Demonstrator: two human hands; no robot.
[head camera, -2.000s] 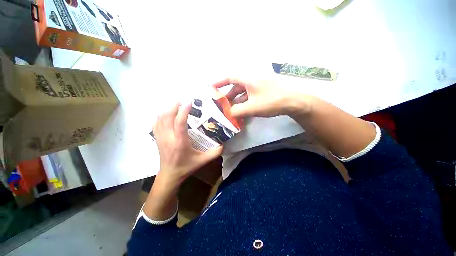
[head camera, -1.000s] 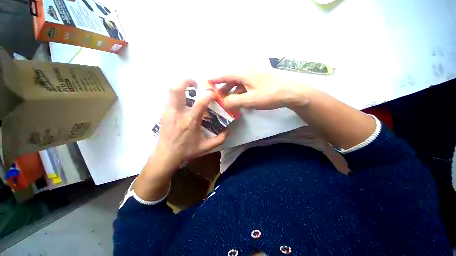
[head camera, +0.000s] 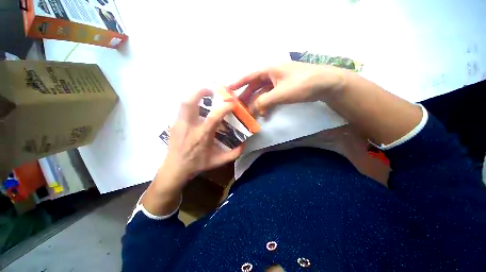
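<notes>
A small product box (head camera: 231, 134) with a white and dark pictured side and an orange end lies tilted at the table's near edge. My left hand (head camera: 196, 130) is spread over the pictured side and grips it, with a finger reaching to the orange end. My right hand (head camera: 288, 87) is at the orange end, its fingers curled and thumb apart. Whether its fingertips touch the box's far corner is hard to tell. The inside of the box is hidden.
A brown shipping carton (head camera: 58, 106) stands at the left. A larger orange-and-white product box (head camera: 77, 33) is at the far left. A slim green-patterned strip (head camera: 327, 60) lies beyond my right hand on the white table (head camera: 176, 42). Orange and yellow items (head camera: 32, 178) show below the carton.
My right thumb has come away from the orange end, and the right hand and forearm have shifted right. My left hand has moved further over the box since the earliest frame. The view has shifted slightly.
</notes>
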